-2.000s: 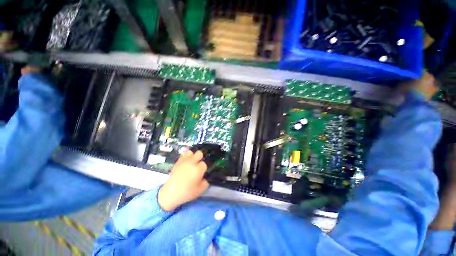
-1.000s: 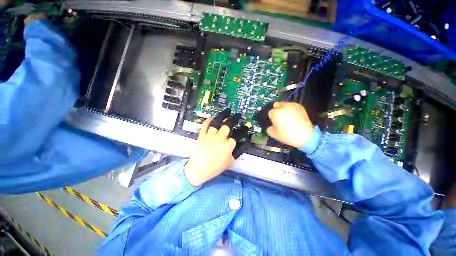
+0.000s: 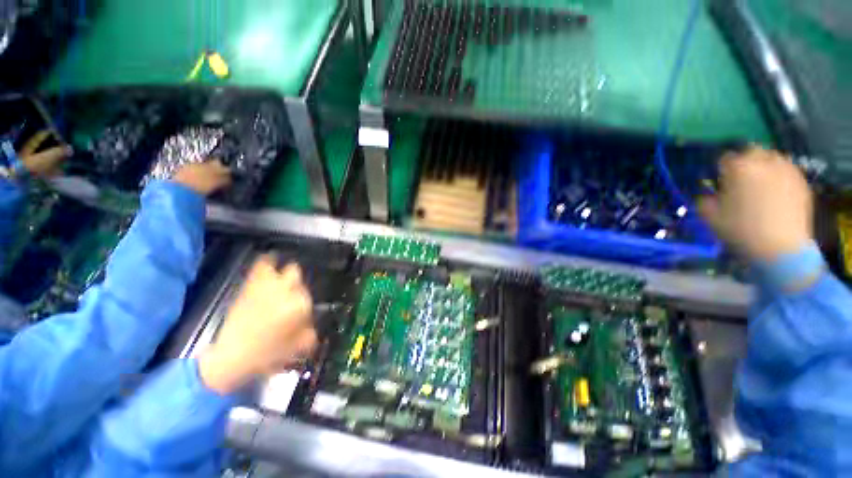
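A green circuit board (image 3: 402, 327) lies in a black pallet (image 3: 490, 373) in front of me. A second board (image 3: 612, 373), with a yellow block, lies in a pallet to its right. My left hand (image 3: 266, 322) is blurred, with bent fingers, above the left edge of the first pallet; whether it holds anything is unclear. My right hand (image 3: 761, 205) is blurred, raised at the right end of the blue parts bin (image 3: 617, 245), which holds loose black cylinders. Its fingertips and anything in them cannot be made out.
A neighbour's hand (image 3: 201, 177) is at a dark bin of silvery parts (image 3: 252, 140); another hand (image 3: 42, 154) is at the far left. A metal rail (image 3: 318, 229) runs behind the boards. Above are green shelves (image 3: 523, 65) with rows of dark parts. A blue cord (image 3: 671, 103) hangs at right.
The view has tilted up towards the shelves. Both hands have left the first board: my left hand moved left, my right hand moved right and away to the blue bin's end.
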